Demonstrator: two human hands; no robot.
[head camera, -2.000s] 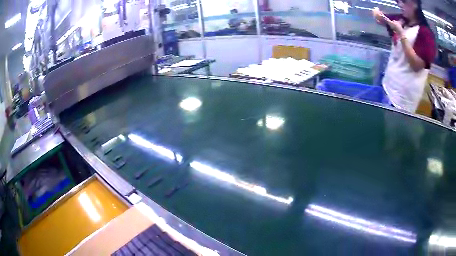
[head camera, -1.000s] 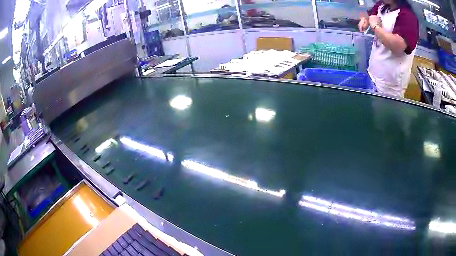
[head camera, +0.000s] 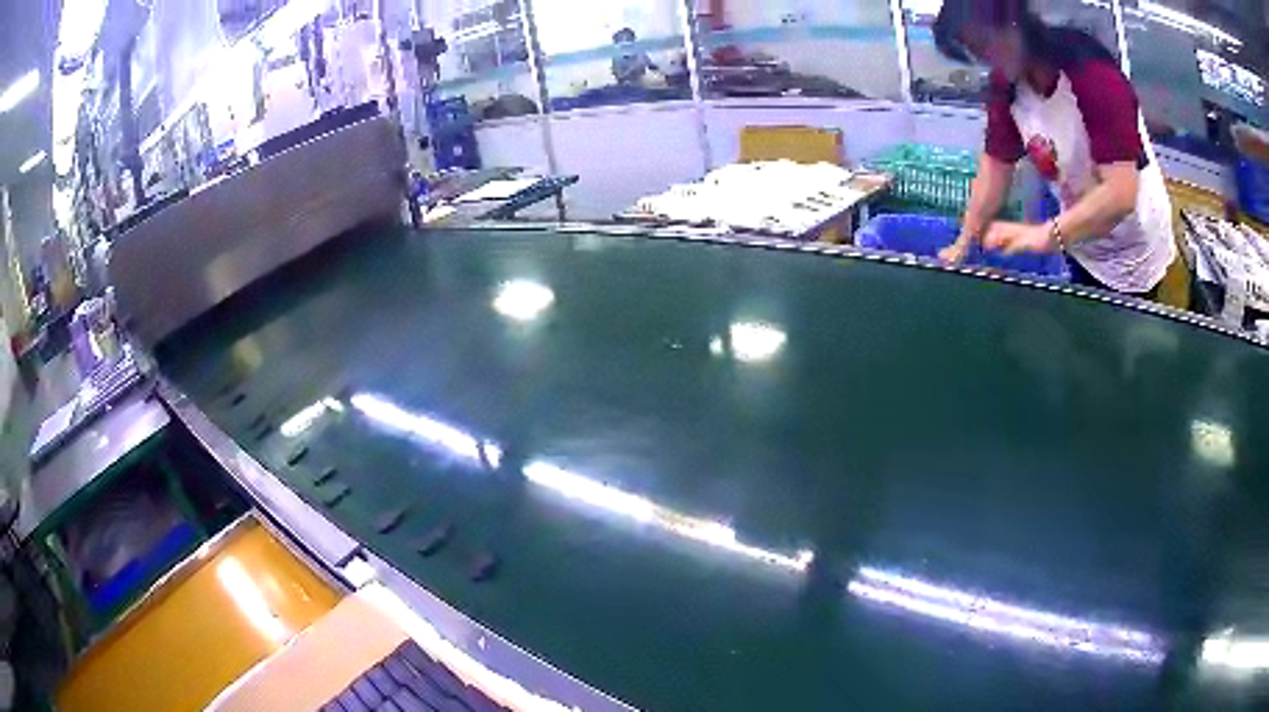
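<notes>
Neither of my hands is in the picture. Several small black parts (head camera: 434, 538) lie singly in a loose line on the dark green conveyor belt (head camera: 668, 403), near its left edge. More black parts (head camera: 404, 684) lie in tight rows on the tan cardboard sheet (head camera: 313, 654) at the bottom, cut off by the picture's edge. A thin white liner (head camera: 443, 651) shows along the cardboard's right side. The cardboard lies over the shiny amber-yellow surface (head camera: 209, 619).
A grey side rail (head camera: 299, 526) runs between yellow surface and belt. A metal hood (head camera: 265, 230) stands at the belt's far left. Across the belt are a person (head camera: 1099, 195), a blue crate (head camera: 912, 237), a green crate (head camera: 926, 174) and a table with white pieces (head camera: 759, 195).
The view has shifted. The black parts on the belt have moved slightly nearer along the rail. The person across the belt has bent forward and lowered both hands to the blue crate.
</notes>
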